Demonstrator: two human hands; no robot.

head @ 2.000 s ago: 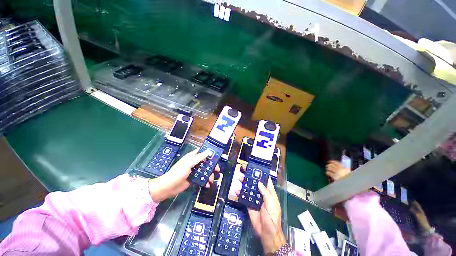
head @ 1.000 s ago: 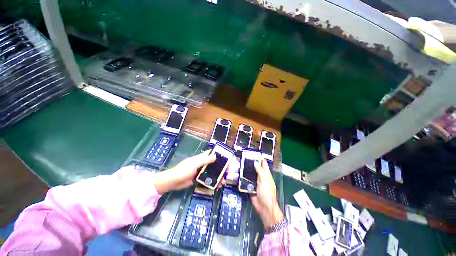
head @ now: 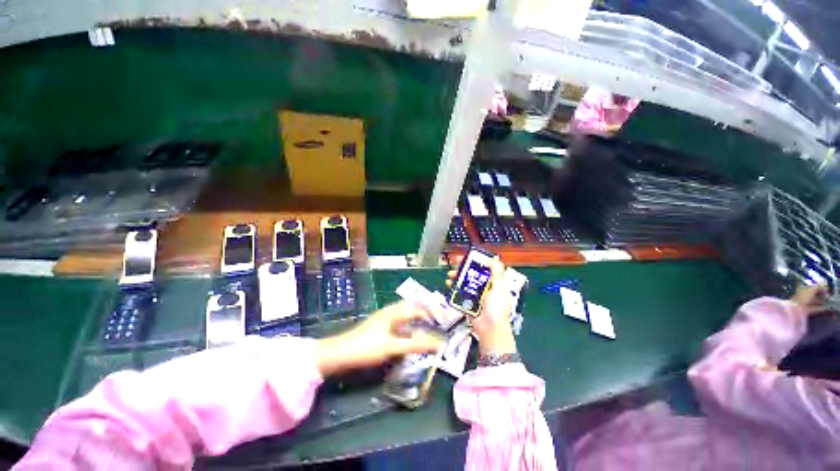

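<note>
My right hand (head: 495,308) holds a closed flip phone (head: 473,281) upright, its small outer display lit. My left hand (head: 382,338) is blurred; its fingers are on a second closed phone (head: 410,377), also blurred, low over the tray's right side. White flat cards (head: 428,299) lie around and under both hands, partly hidden. Several open flip phones lie in the clear tray to the left: one at far left (head: 140,258), three along the back (head: 288,241), and two in front with pale screens (head: 278,292), their keypads partly hidden.
A yellow-brown box (head: 324,156) stands behind the tray. A pale metal post (head: 460,147) rises right of it. Rows of open phones (head: 502,207) and stacked clear trays (head: 663,207) are beyond. Two white cards (head: 587,313) lie right. Another person's pink sleeve (head: 755,350) is at right.
The view has swung to the right. My hands, still with the phones, have moved from the tray's middle to the white cards at its right. The right phone's outer display is now lit.
</note>
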